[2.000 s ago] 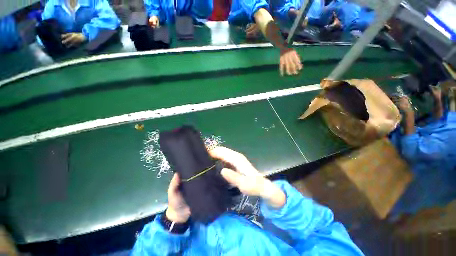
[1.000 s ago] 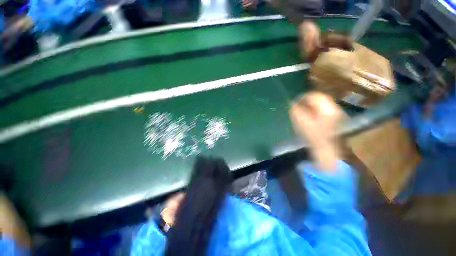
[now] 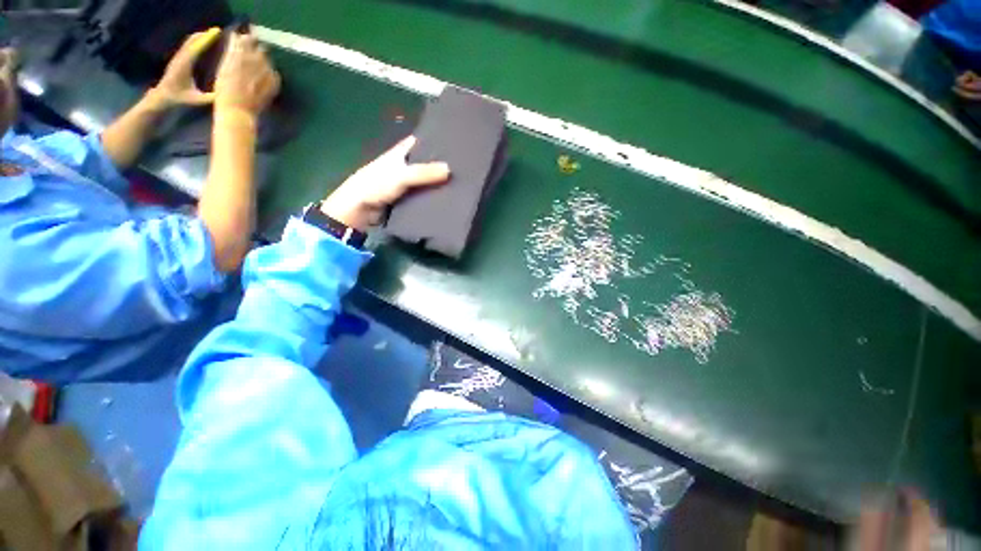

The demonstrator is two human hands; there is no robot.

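My left hand (image 3: 382,185) grips a thick bundle of black panels (image 3: 452,167) at the bench's white strip, with the thumb across its top face. The bundle's lower edge is uneven. No band shows on it. A scattered pile of tiny silver rings (image 3: 581,253) lies on the green bench to its right, with a second cluster beside it. A blurred, skin-coloured shape (image 3: 898,524) at the bottom right edge may be my right hand; it is cut off and its fingers cannot be made out.
At left, another worker in a blue smock (image 3: 108,253) has both hands over the bench near dark panels. A small yellow item (image 3: 567,164) lies by the white strip (image 3: 688,172). A few stray rings lie at right. Brown paper or cardboard (image 3: 48,474) is at lower left. Clear plastic bags lie below the bench edge.
The view has swung left. The bundle has moved from in front of my body to the bench, left of the rings. Its yellow band no longer shows. My right hand has left the bundle.
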